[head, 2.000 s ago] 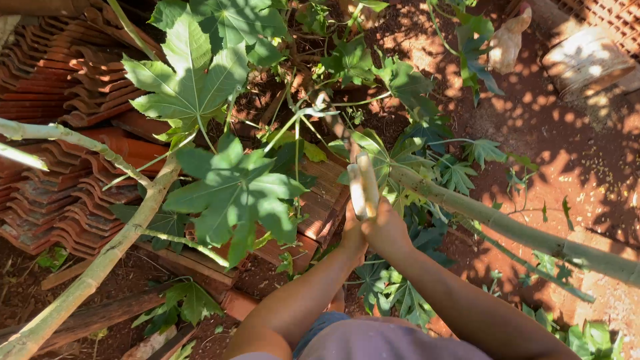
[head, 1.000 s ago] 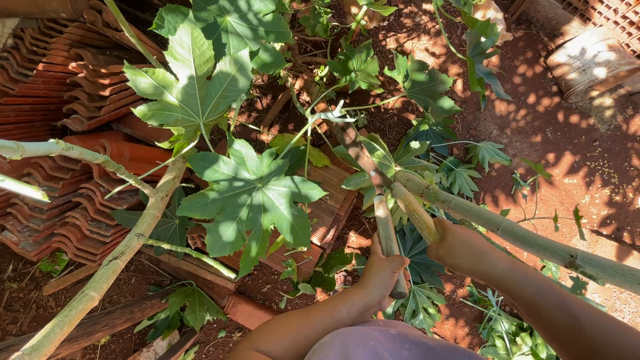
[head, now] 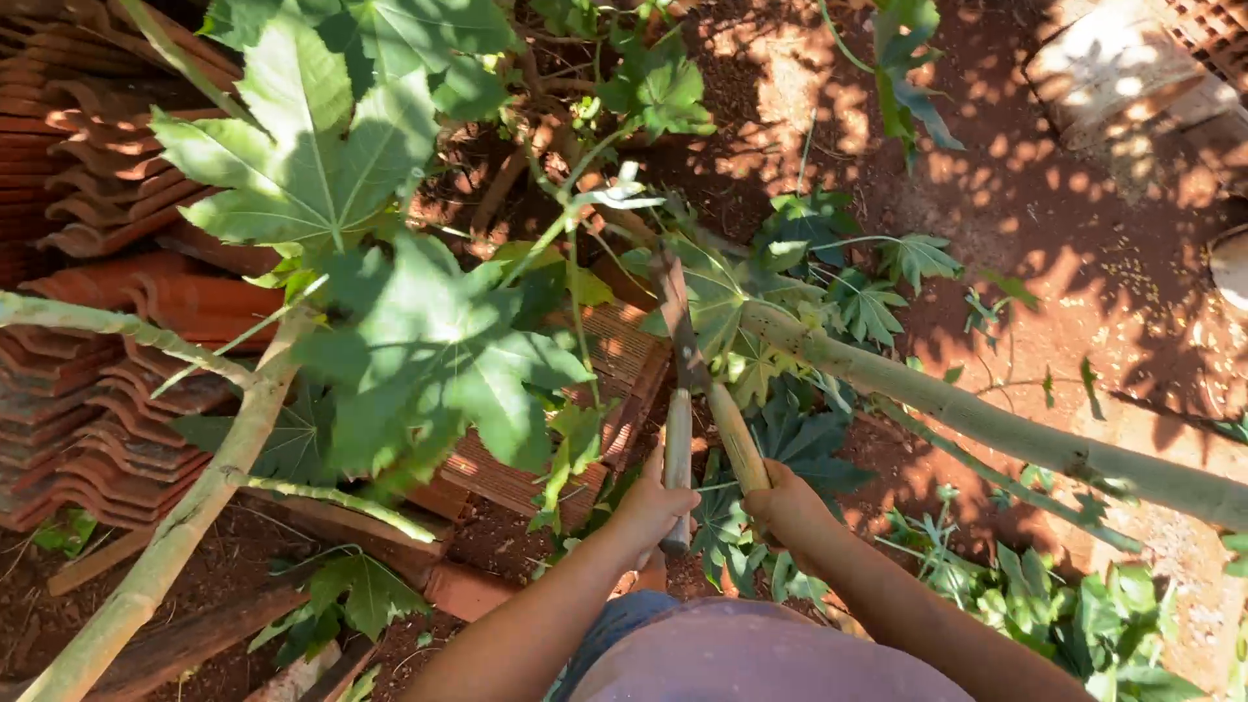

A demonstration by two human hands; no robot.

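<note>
Both hands hold hedge shears (head: 685, 336) with rusty metal blades and two wooden handles, pointing away from me. My left hand (head: 655, 512) grips the left handle, and my right hand (head: 780, 502) is closed around the right one. The handles stand a little apart. The blade tips lie among leaves and a thin stem near the middle; whether they touch a stem I cannot tell. Just right of the blades a thick pale green branch (head: 936, 405) runs off to the right. Large lobed leaves (head: 439, 341) hang left of the shears.
Stacked clay roof tiles (head: 117, 409) fill the left side behind another bare branch (head: 210, 487). Wooden boards (head: 156, 634) lie at the lower left. Ribbed hollow bricks (head: 526, 478) lie below the leaves. Cut-looking foliage (head: 1053, 604) covers the lower right ground. A pale slab (head: 1111, 73) is at the upper right.
The hands were close together two seconds ago, with the handles nearly touching; the handles then spread. Since one second ago the shears have swung more upright in view. A bird at the upper right has left view.
</note>
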